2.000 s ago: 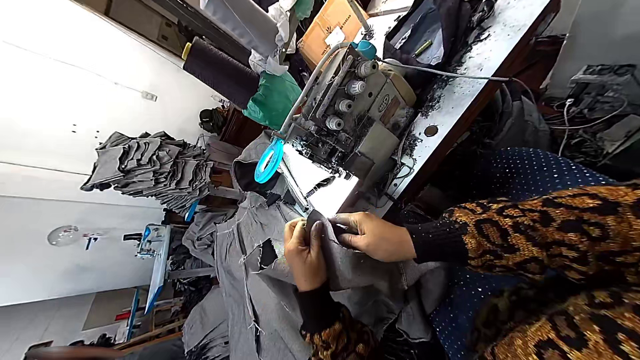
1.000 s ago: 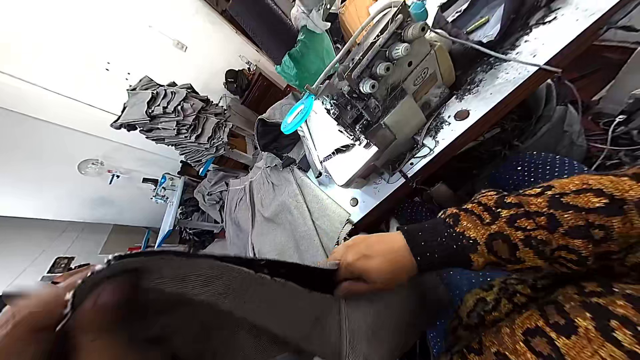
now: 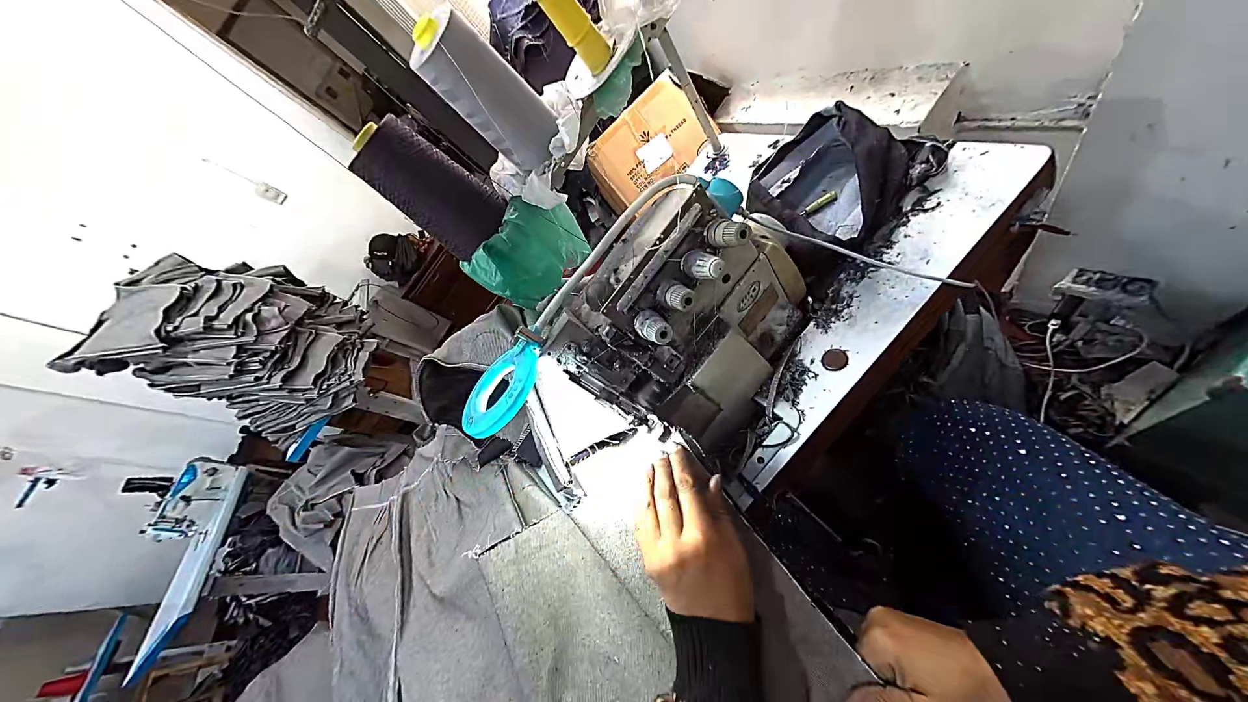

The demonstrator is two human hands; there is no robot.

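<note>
Grey fabric (image 3: 575, 585) lies across the front of an overlock sewing machine (image 3: 682, 302), one edge close to its presser foot area, which is brightly lit. My left hand (image 3: 692, 536) rests flat on this fabric beside the machine, fingers extended toward the needle area. Lower right, my right hand (image 3: 926, 658) is curled around the edge of the same cloth, partly cut off by the frame's bottom. A blue ring-shaped magnifier or lamp (image 3: 501, 390) hangs at the machine's left side.
The white table (image 3: 907, 283) holds dark lint and a dark cloth bundle (image 3: 838, 175). Thread cones (image 3: 483, 88) and a cardboard box (image 3: 651, 141) stand behind the machine. A stack of grey pieces (image 3: 234, 341) is at left, near another sewing machine (image 3: 180, 507). A cable crosses the table.
The dark side of the fabric was raised across the view a second ago; now its grey face lies by the machine. My left hand has moved from the far lower left onto it; my right hand is lower.
</note>
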